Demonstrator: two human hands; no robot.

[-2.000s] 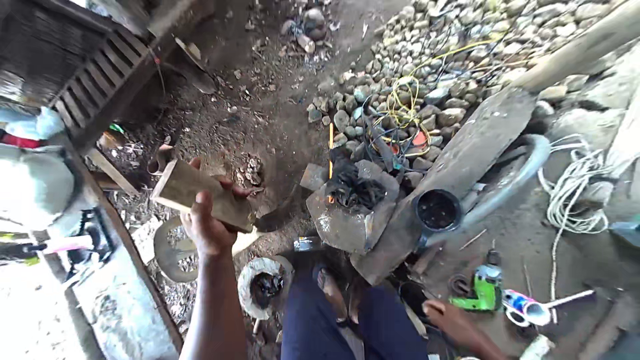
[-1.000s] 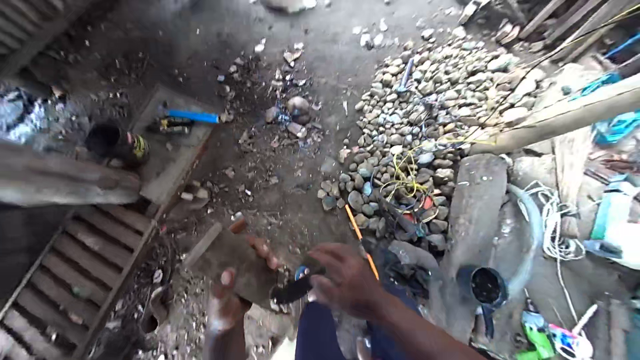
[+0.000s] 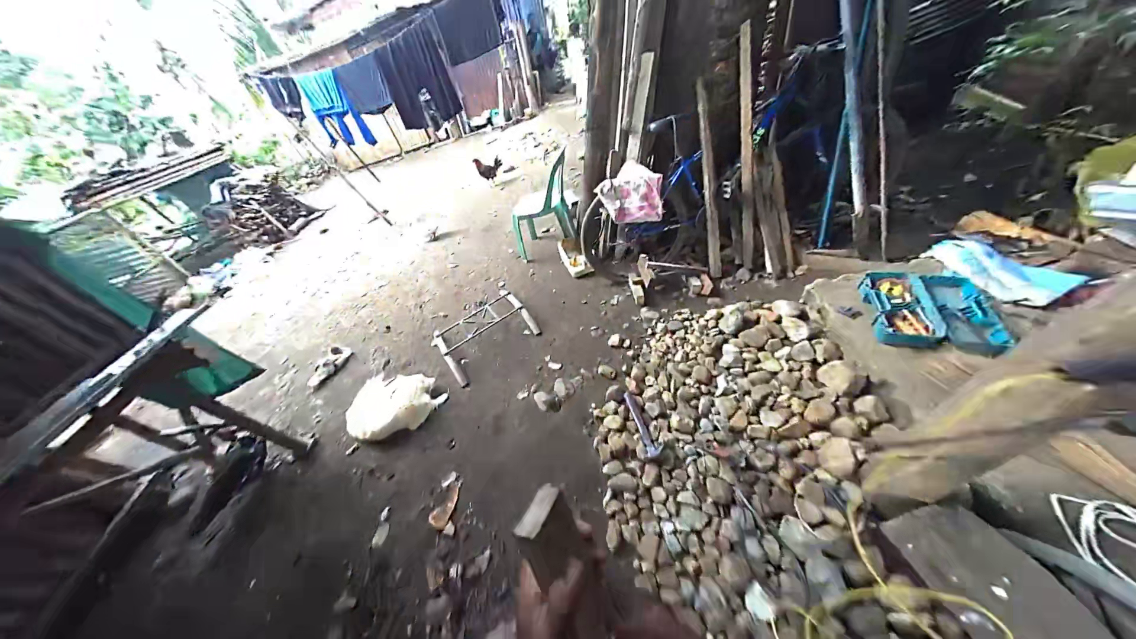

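At the bottom edge, my left hand (image 3: 555, 608) is closed around a wooden block (image 3: 546, 528), whose end points up and away from me. The hand is blurred, and its wrist lies below the view. A blurred brown patch just right of it may be part of my right hand; whether it touches the block cannot be told. Right of the block lies a bed of river stones (image 3: 737, 417), with a hammer (image 3: 641, 426) on top. A yellow cord (image 3: 865, 550) runs over the stones at the lower right.
A white sack-like thing (image 3: 390, 406) and a small frame (image 3: 484, 328) lie on the dirt ahead. Farther off are a green plastic chair (image 3: 543, 206) and a chicken (image 3: 486, 169). An open teal tool case (image 3: 936, 312) sits beyond the stones, near a thick log (image 3: 1003, 417).
The view has swung up strongly from the ground at my feet to the yard. The block was in my left hand two seconds ago; one second ago both hands were near it.
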